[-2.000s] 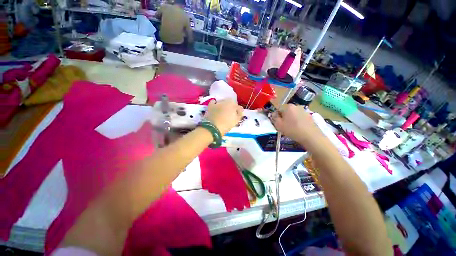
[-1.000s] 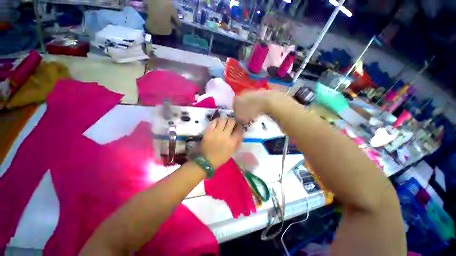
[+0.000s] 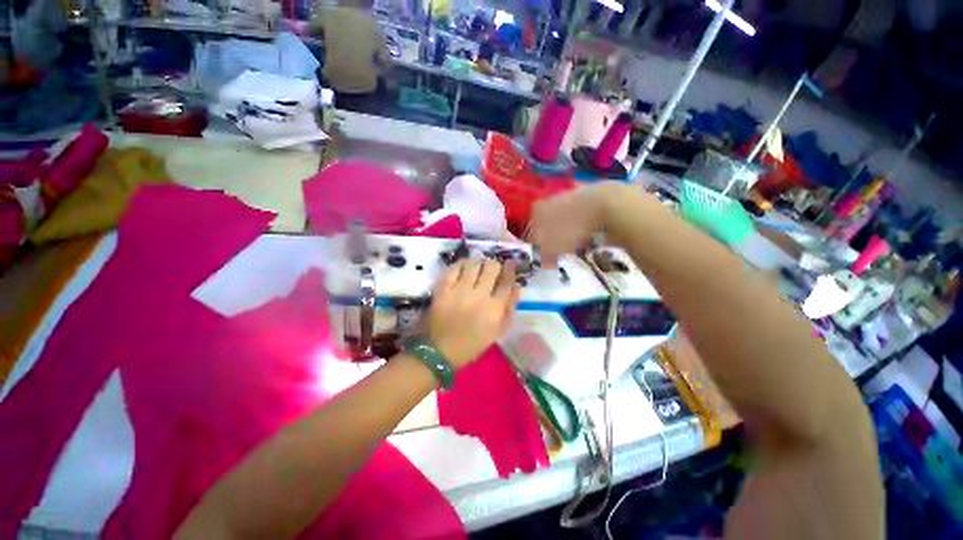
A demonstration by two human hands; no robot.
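The white sewing machine [image 3: 539,322] with a blue stripe stands in front of me. My left hand [image 3: 471,306], with a green bangle at the wrist, lies on the machine head, fingers near its small metal parts. My right hand [image 3: 560,224] is bent down over the top of the head; its fingertips are blurred, and any thread there is too fine to see. Large bright pink panels [image 3: 201,369] cover the table left of the needle area, under a bright lamp glare. A smaller pink piece [image 3: 491,406] lies right of the needle, beside green-handled scissors [image 3: 555,409].
Behind the machine are a red basket [image 3: 511,169], magenta thread cones [image 3: 551,129], a pink piece [image 3: 364,196] and a green basket [image 3: 716,211]. A mustard cloth [image 3: 106,195] lies far left. A cord [image 3: 609,390] hangs over the front edge. A person [image 3: 353,47] stands in the background.
My left hand has moved down onto the front of the machine head. My right hand has moved left from the head's right part to above the left hand. The pink panels look unchanged.
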